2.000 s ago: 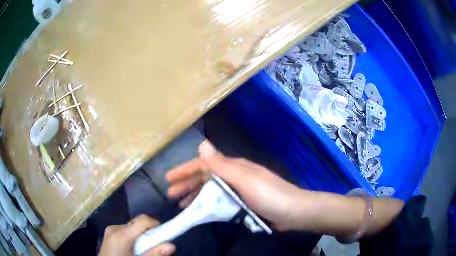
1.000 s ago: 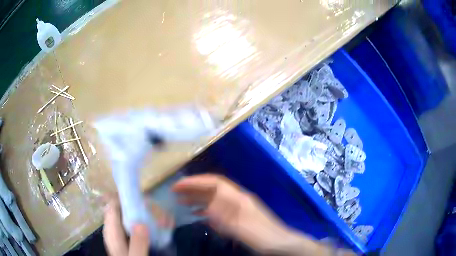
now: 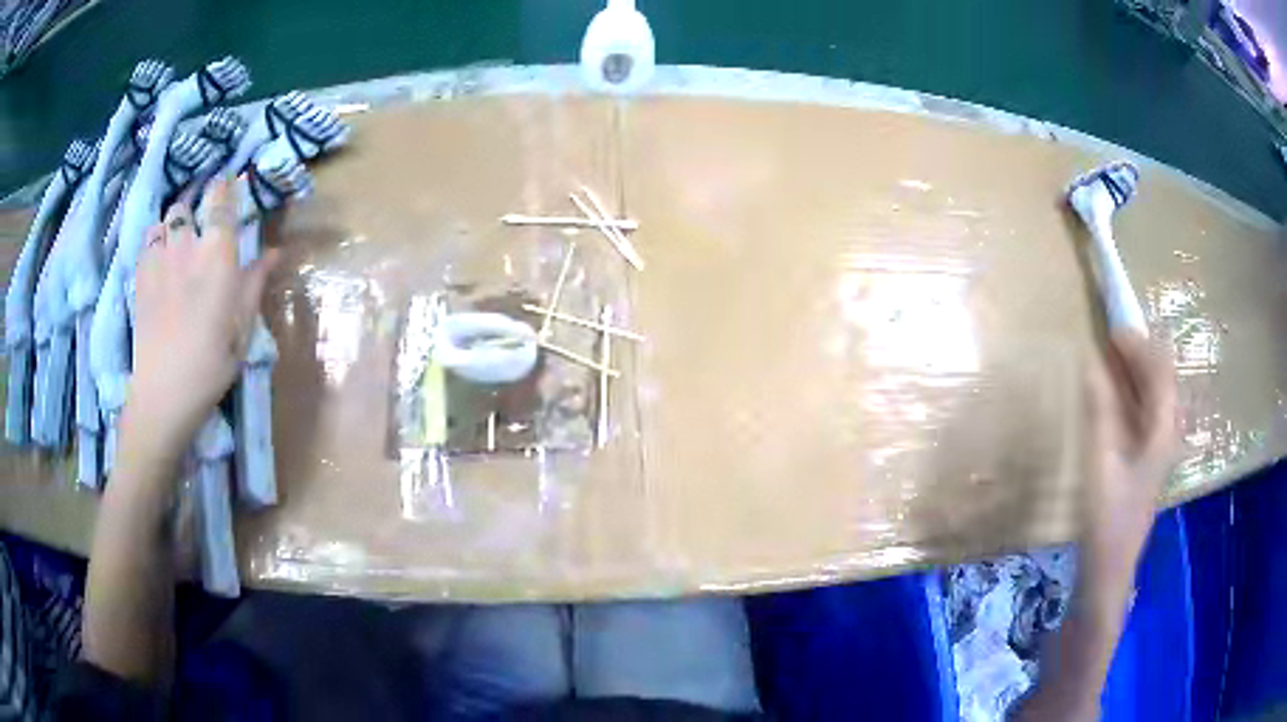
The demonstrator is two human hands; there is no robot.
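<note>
A white skeleton lower leg (image 3: 1114, 275) lies at the right of the table, its dark-lined foot pointing to the far edge. My right hand (image 3: 1140, 395) is blurred and closed around its near end. At the left lies a row of several similar skeleton legs (image 3: 99, 275), feet towards the far side. My left hand (image 3: 191, 317) is over this row with its fingers near the feet; its palm side is hidden, so I cannot tell whether it grips a leg.
A white glue cup (image 3: 487, 347) stands on a shiny brown pad with a yellow strip (image 3: 435, 404) beside it. Thin sticks (image 3: 572, 222) lie nearby. A white bottle (image 3: 617, 50) is at the far edge. A blue bin (image 3: 1164, 621) with grey pieces sits below the table at right.
The view has swung to show the whole table. My hands, earlier close together at the leg, are now far apart. The leg is at the right; my left hand has moved onto the row.
</note>
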